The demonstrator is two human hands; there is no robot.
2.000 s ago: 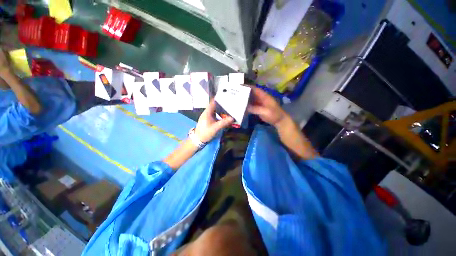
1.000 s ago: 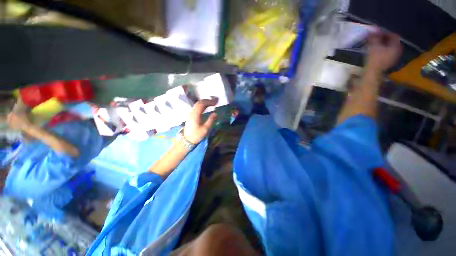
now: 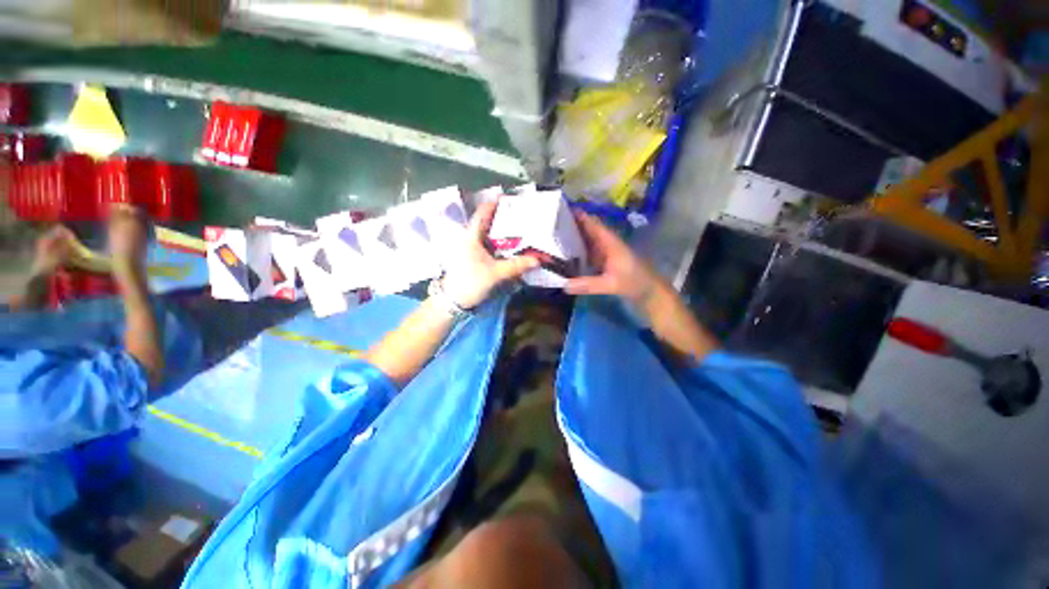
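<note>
A small white retail box with a dark and red print on its lower face is held in front of my chest. My left hand grips its left side, with a bracelet at the wrist. My right hand holds its right side. A row of several white boxes with dark device pictures stands to the left, on the bench's near edge. The row's right end is partly hidden behind my left hand.
Red packs and a yellow paper lie on the green bench. A blue bin holds yellow and clear plastic. Dark machine belts are at right, with a red-handled tool. Another person's hands are at left.
My right hand was stretched out over the machine at right; it is now back at my chest on a box. My left hand has closed on the box too. The view has shifted.
</note>
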